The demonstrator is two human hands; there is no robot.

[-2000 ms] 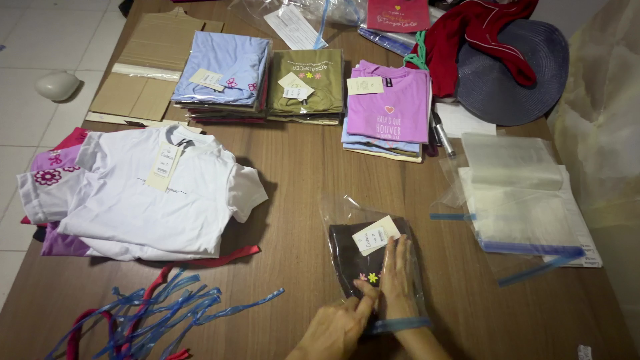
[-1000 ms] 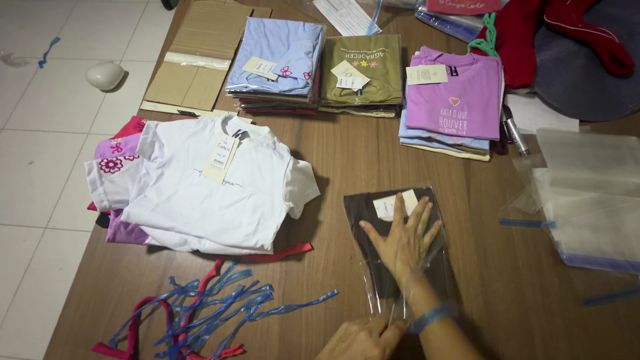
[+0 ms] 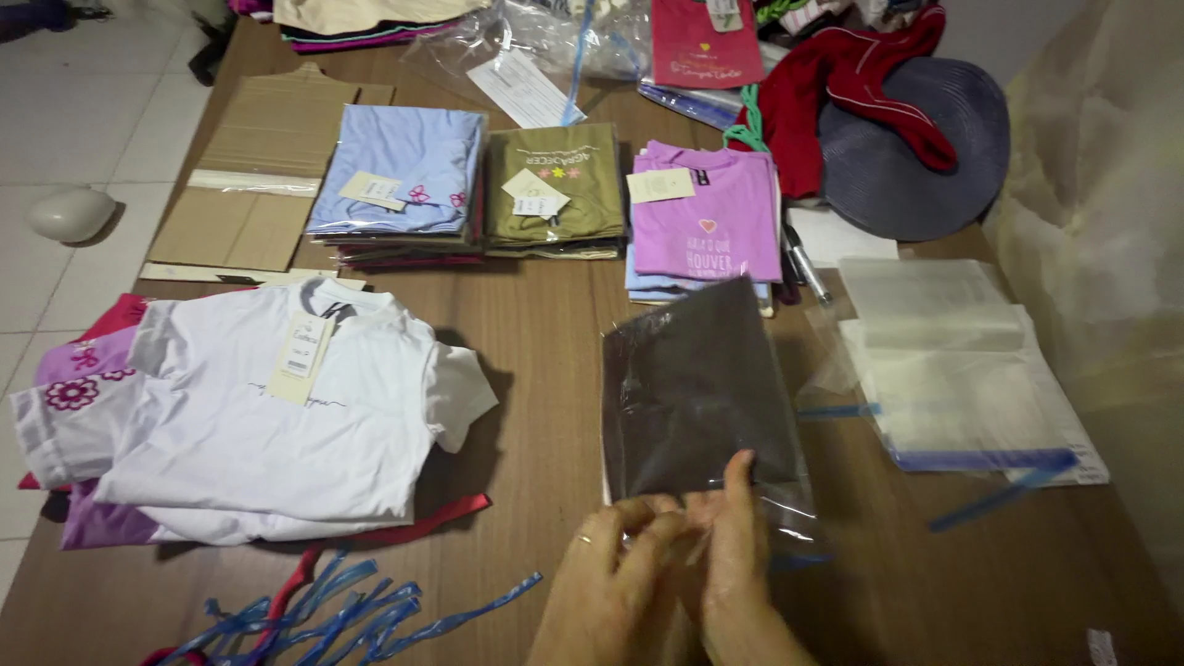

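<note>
A dark folded shirt in a clear plastic bag [image 3: 698, 398] is raised at a tilt above the wooden table, its plain side up. My left hand [image 3: 615, 564] and my right hand [image 3: 735, 555] meet at the bag's near edge and grip it; the fingertips partly hide each other. To the left lies a pile of unbagged shirts, topped by a white shirt [image 3: 277, 444] with a paper tag [image 3: 303, 359]. Behind the dark shirt stand stacks topped by a blue shirt [image 3: 398, 166], an olive shirt [image 3: 555, 185] and a pink shirt [image 3: 705, 208].
Clear plastic bags [image 3: 962, 379] with blue strips lie at the right, near a black pen [image 3: 807, 264]. Blue plastic strips [image 3: 370, 610] lie at the near left. Flattened cardboard [image 3: 250, 166], a round woven placemat [image 3: 925, 148] and red cloth [image 3: 795, 139] are farther back.
The bagged dark shirt lay on the table with its tag and, two seconds ago, flower print up; now its plain side faces up, tilted. My right hand has moved from its middle to the near edge.
</note>
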